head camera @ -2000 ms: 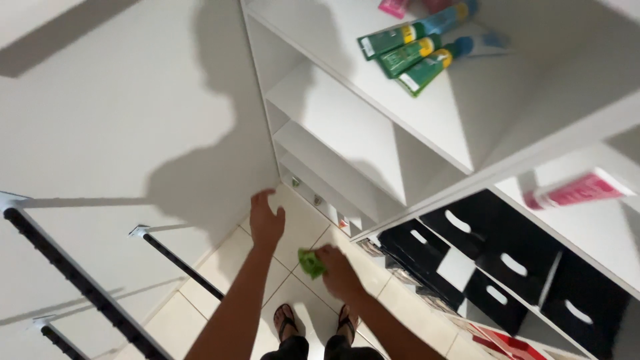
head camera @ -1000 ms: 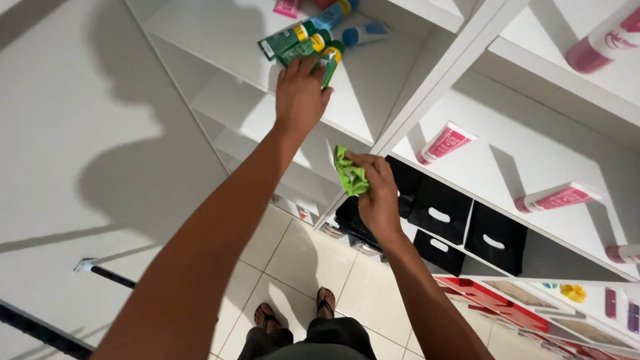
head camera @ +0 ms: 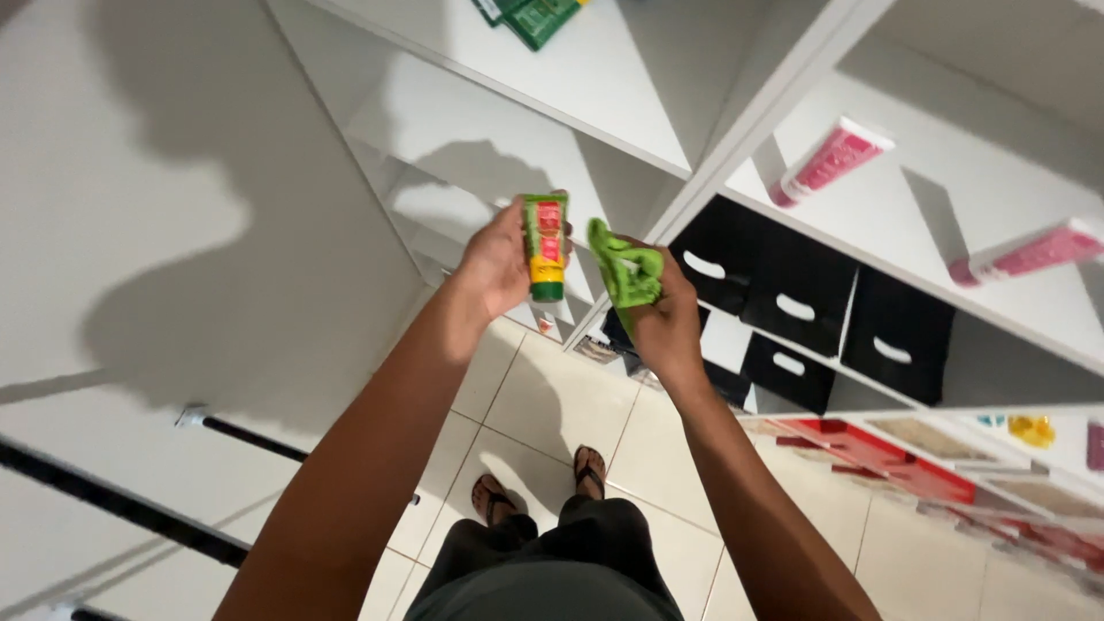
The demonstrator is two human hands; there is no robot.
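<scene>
In my left hand (head camera: pixel 504 259) lies a green squeeze tube (head camera: pixel 546 246) with a red label area, a yellow band and a dark green cap that points down toward the floor. Just right of it, my right hand (head camera: pixel 673 319) grips a crumpled bright green cloth (head camera: pixel 628 269). The cloth and the tube are apart. More green tubes (head camera: pixel 542 19) lie on the upper white shelf (head camera: pixel 604 78), partly cut off by the top edge of the view.
Pink tubes (head camera: pixel 835 161) stand on the right shelf (head camera: pixel 931 172). Below are black bins (head camera: pixel 795 289) with white handle slots. Black rods (head camera: pixel 254 438) stick out near the white wall (head camera: pixel 172 216) at left. My sandalled feet are on the tiled floor (head camera: pixel 569 388).
My left hand has come away from the green tubes on the shelf and now holds one. My right hand still has the green cloth, now beside that tube.
</scene>
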